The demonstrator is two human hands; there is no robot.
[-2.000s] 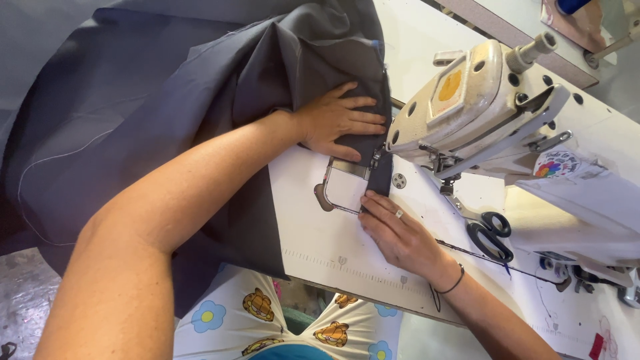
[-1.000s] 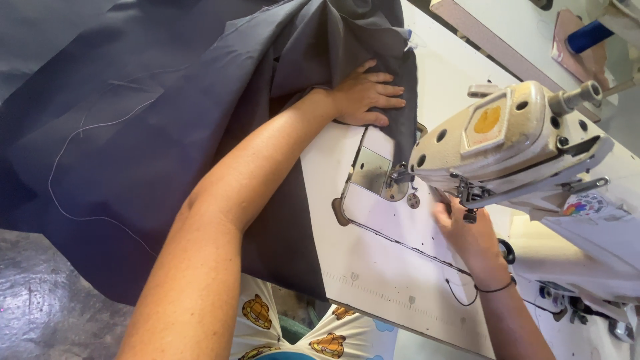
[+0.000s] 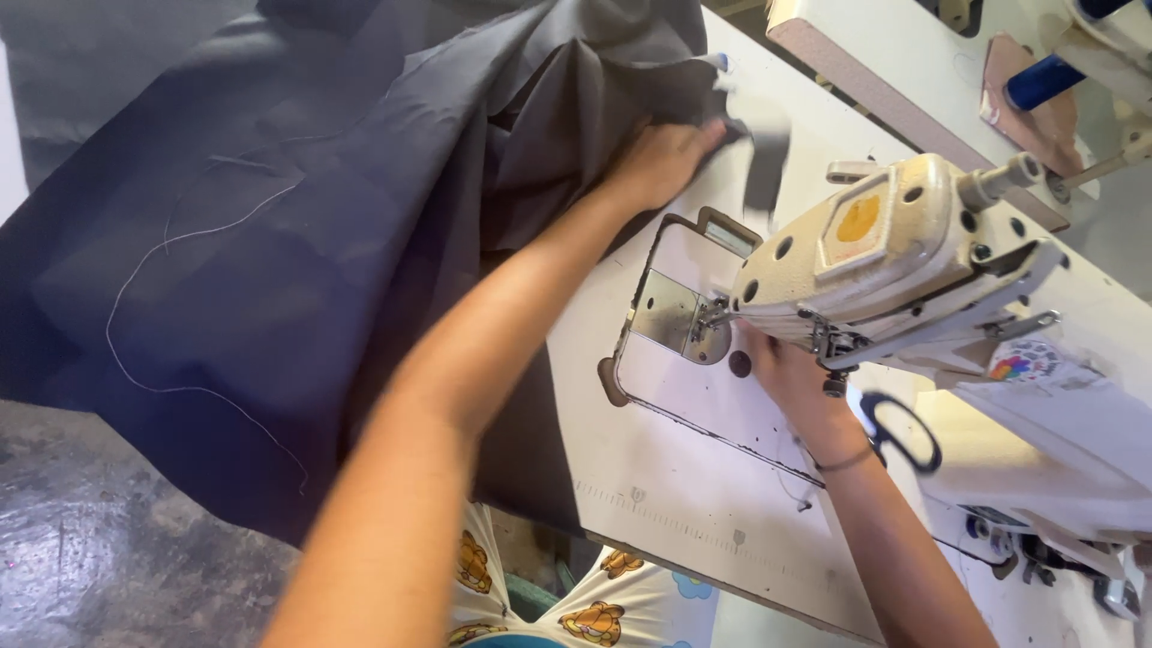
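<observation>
A wide dark grey-blue fabric covers the left of the sewing table, with a loose pale thread lying across it. On its bunched right edge rests my left hand, blurred, its fingers at the cloth; whether it grips is unclear. A narrow dark strip hangs off that edge, also blurred. My right hand is under the head of the industrial sewing machine, right of the presser foot, its fingers partly hidden. Bare needle plate shows beside the foot.
Black-handled scissors lie right of my right wrist, partly under the machine arm. A second table with a blue thread cone stands at the upper right. The near table edge runs above my lap.
The fabric has come away from the presser foot, up and left, with my left hand. My right hand has gone from the table in front of the foot to beneath the machine head.
</observation>
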